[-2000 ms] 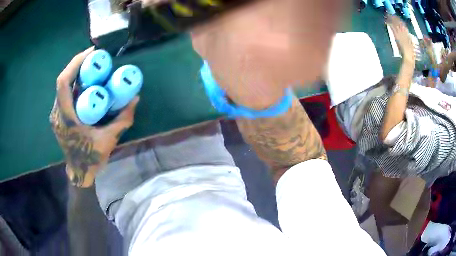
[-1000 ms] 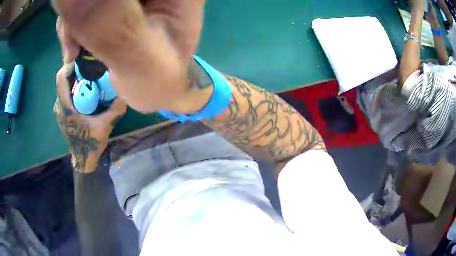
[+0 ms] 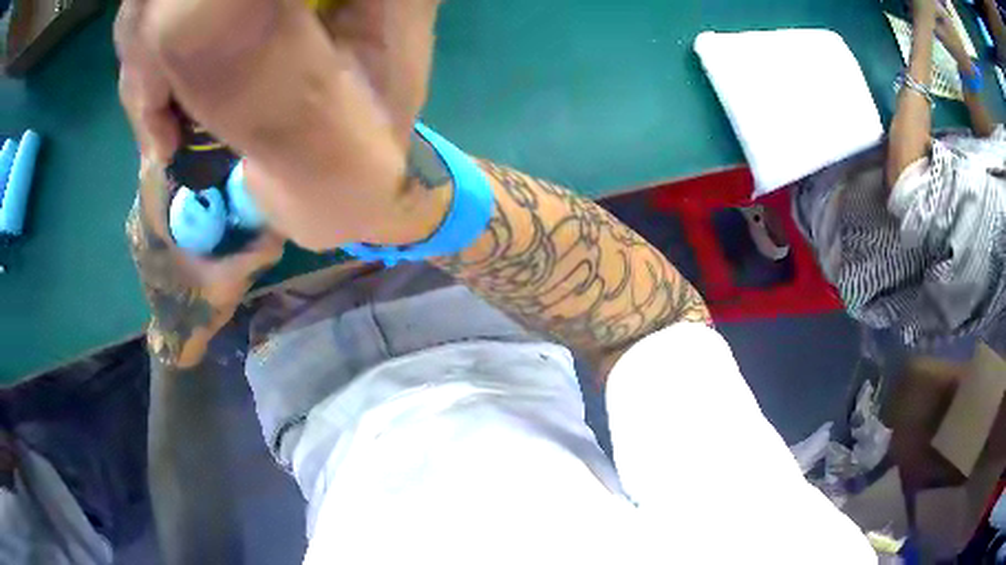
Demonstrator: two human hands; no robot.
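Observation:
My left hand [image 3: 182, 281] holds light-blue housings [image 3: 200, 221] upright over the bench edge at the left. Two rounded ends show, one with a dark slot; any third is hidden behind my right hand. My right hand [image 3: 298, 121], large and close to the camera, is closed around the electric screwdriver [image 3: 203, 155]. Only its black grip with a yellow stripe and a bit of yellow at the top edge show. The grip stands right over the housings; the bit and its contact are hidden.
Green bench [image 3: 574, 99]. Blue housings [image 3: 17, 182] lie at the far left, a cardboard tray [image 3: 44, 33] behind them. A white pad [image 3: 789, 105] lies at the bench edge on the right. A co-worker in a striped top [image 3: 927, 243] sits at the right, above cardboard boxes [image 3: 971, 414]. Red stool [image 3: 717, 248] below the bench.
Since two seconds ago my right hand has come left with the screwdriver, over the housings in my left hand. In the last second both hands have barely moved; the view has shifted slightly.

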